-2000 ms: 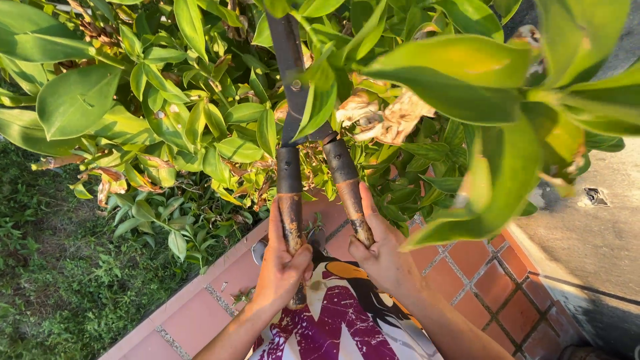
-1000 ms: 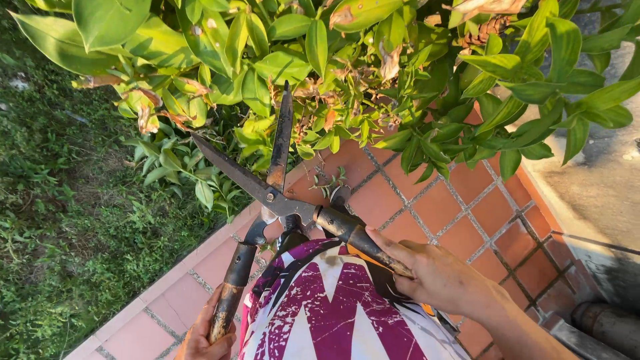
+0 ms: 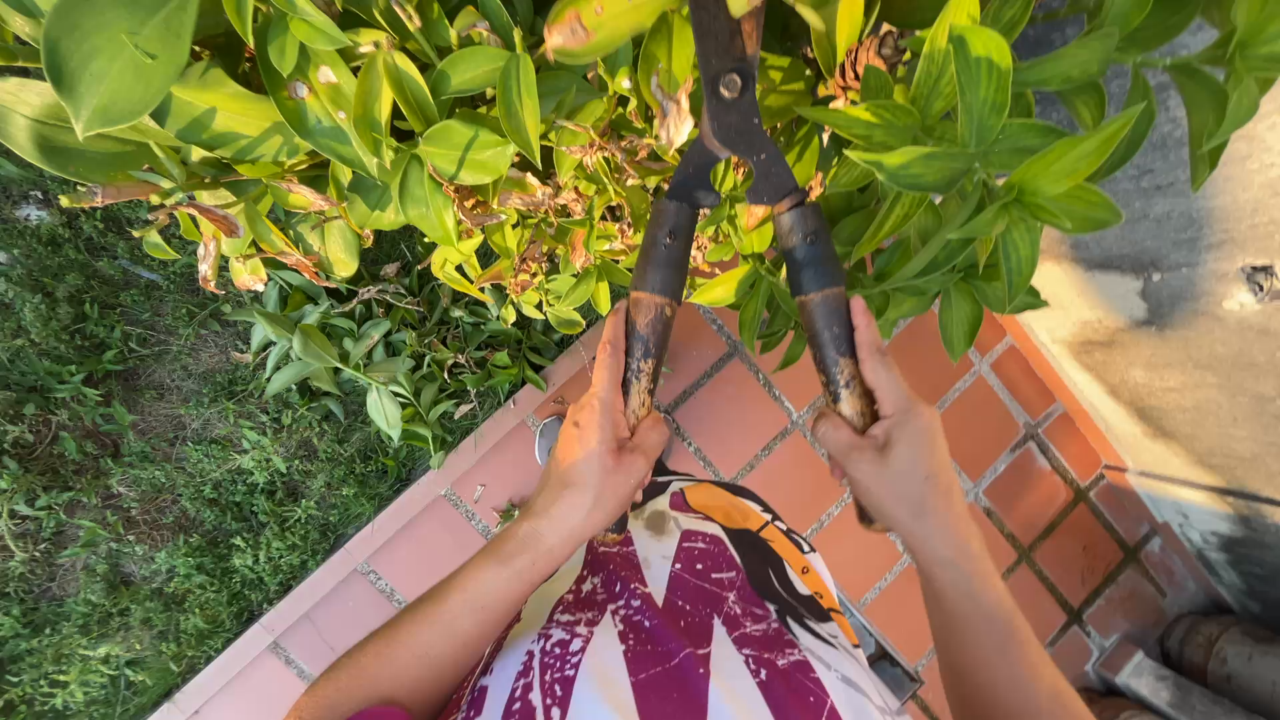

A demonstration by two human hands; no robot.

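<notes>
A pair of hedge shears [image 3: 732,90] with dark metal blades points away from me, its pivot bolt showing near the top edge. My left hand [image 3: 600,455] is closed around the left worn wooden handle [image 3: 652,325]. The right handle [image 3: 828,300] is gripped by my right hand [image 3: 890,445]. The handles are moderately apart, and the blades reach up into the leafy shrub [image 3: 470,155], their tips out of view. Dry brown leaves [image 3: 672,115] hang among the green ones beside the blades.
Red floor tiles [image 3: 730,415] with pebbled joints lie below the shears, edged by a pale border [image 3: 400,535]. Grass and weeds [image 3: 200,500] grow at left. A concrete surface [image 3: 1200,370] lies at right, with pipe-like objects [image 3: 1225,650] at the lower right.
One second ago the shears were lower, blades crossed wide below the shrub and handles spread. Now both hands are nearer each other and higher, with the blades up among the leaves.
</notes>
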